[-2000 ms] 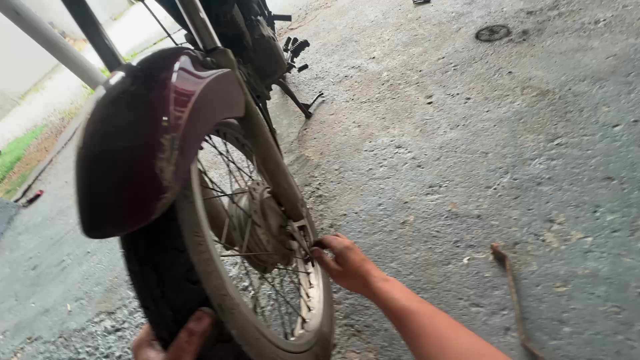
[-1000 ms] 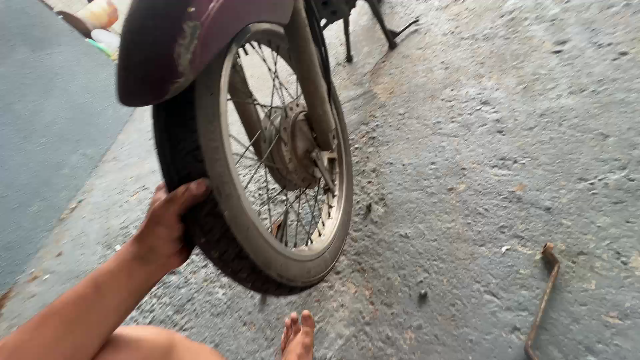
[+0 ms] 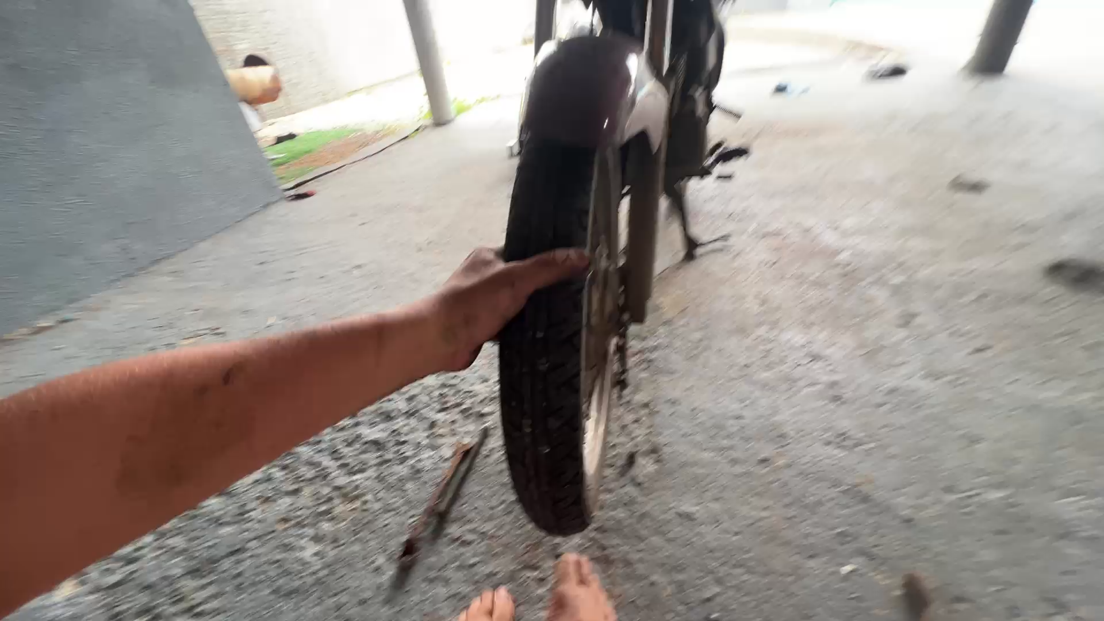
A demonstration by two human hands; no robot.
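My left hand (image 3: 504, 297) is wrapped around the black front tyre (image 3: 543, 414) of a motorcycle, its thumb across the tread and its fingers hidden at the far side. The spoked wheel's metal rim (image 3: 597, 431) shows at the tyre's right edge. Above the tyre curves a dark maroon front fender (image 3: 580, 95), and a fork leg (image 3: 642, 233) runs down beside the wheel. My right hand is out of view. Left of the tyre's lower part, a thin rusty metal tool or bar (image 3: 437, 504) lies on the ground.
My bare feet (image 3: 578, 591) are just below the tyre on the rough concrete floor (image 3: 819, 431). A grey wall (image 3: 112, 138) stands at left, with posts (image 3: 427, 60) farther back. The motorcycle's stand (image 3: 690, 228) is behind the wheel. A blurred brown object (image 3: 917, 595) lies at bottom right.
Two seconds ago my right hand was at the wheel hub; it has left the view. My left hand is still on the tyre, which now shows more nearly tread-on. The view has shifted strongly.
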